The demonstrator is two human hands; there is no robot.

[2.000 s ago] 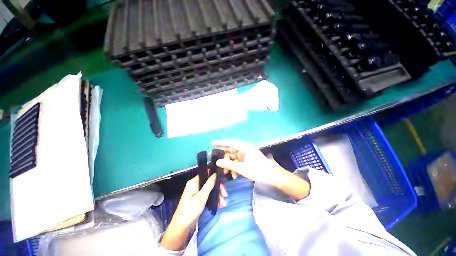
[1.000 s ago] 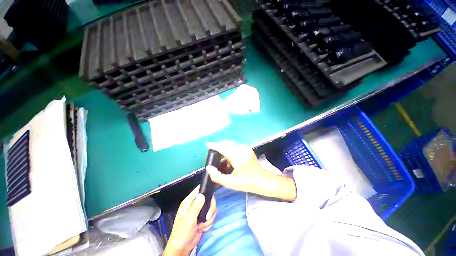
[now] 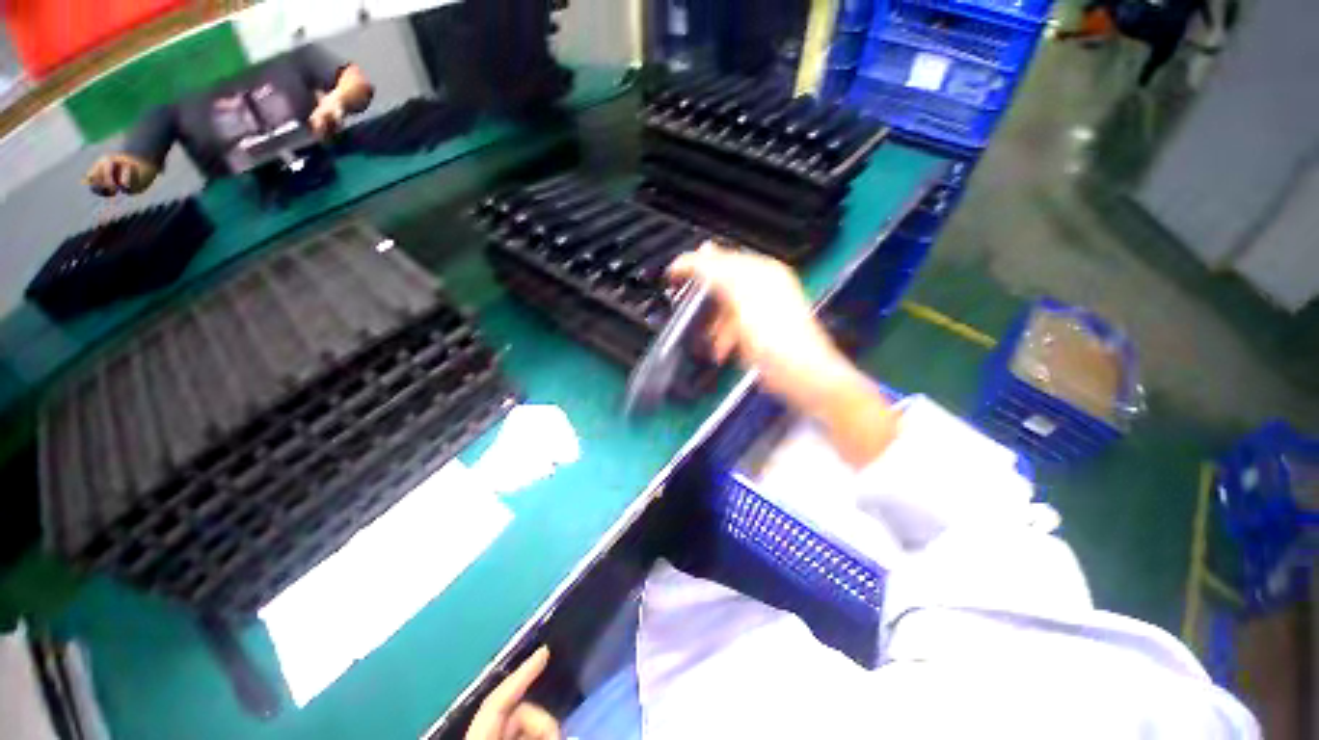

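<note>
My right hand (image 3: 760, 311) is stretched out to the near end of the finished-work tray (image 3: 579, 297), which holds a row of black housings. It grips a long black housing (image 3: 670, 347), tilted and blurred by motion. My left hand (image 3: 517, 704) is at the bottom edge near my lap, partly cut off, with a finger and thumb apart; no part shows in it. A single black housing (image 3: 239, 665) lies on the bench left of the white paper (image 3: 383, 578). A crumpled white wipe (image 3: 528, 445) touches the paper's right end.
Stacked empty slotted trays (image 3: 246, 383) stand left of centre. A second loaded tray stack (image 3: 752, 145) stands behind. A blue crate (image 3: 803, 542) sits beside my lap below the bench edge. Another person (image 3: 239, 116) works across the bench. More blue crates (image 3: 1063, 376) stand on the floor.
The view has swung right. My right hand has moved from my lap to the loaded tray with a black housing. My left hand no longer shows a housing in it.
</note>
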